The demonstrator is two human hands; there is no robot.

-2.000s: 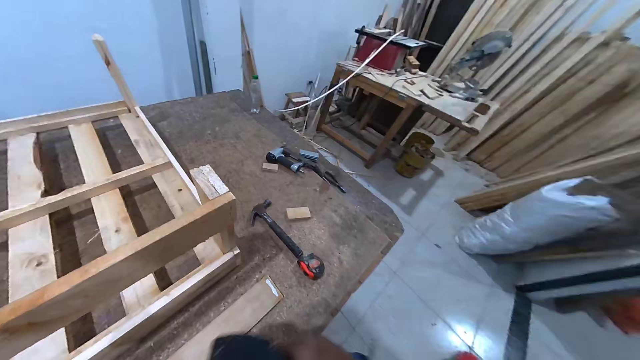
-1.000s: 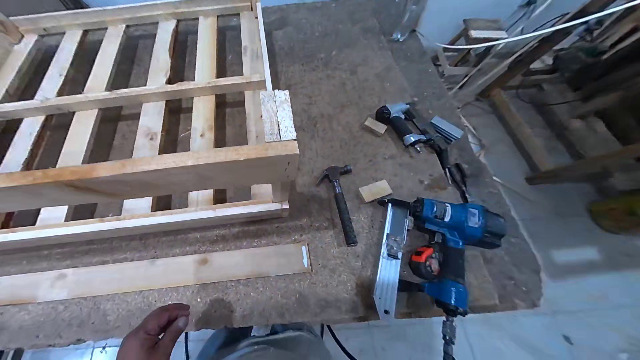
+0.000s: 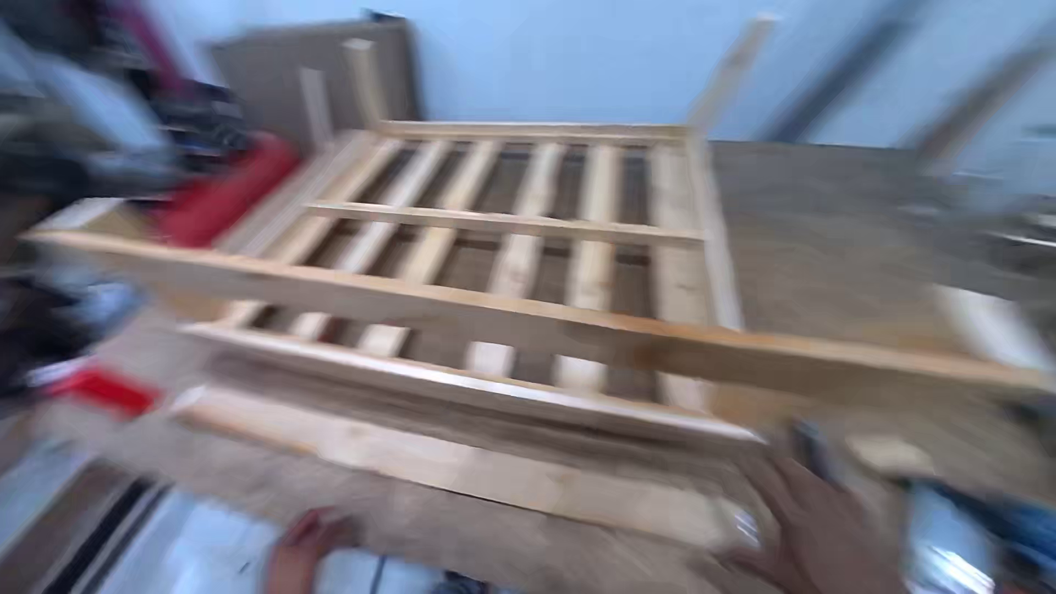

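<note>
A slatted pine frame (image 3: 511, 223) lies on the worktable, with a long board (image 3: 528, 309) standing on edge across its near part. In front of it a loose flat pine board (image 3: 462, 466) rests on the tabletop. My right hand (image 3: 817, 528) is at that board's right end, fingers spread; the blur hides whether it touches the wood. My left hand (image 3: 313, 536) is low at the table's near edge, below the board, with nothing seen in it. The blue nail gun (image 3: 990, 536) is at the lower right, partly cut off and blurred, beside my right hand.
A small wood block (image 3: 891, 455) lies near my right hand. A white-faced offcut (image 3: 994, 326) is at the right. A red object (image 3: 103, 389) lies at the left, with a larger red thing (image 3: 223, 190) behind it. Posts rise from the frame's far corners.
The view has swung left onto the slatted frame. My right hand, not seen a second ago, now shows at the right end of the flat board.
</note>
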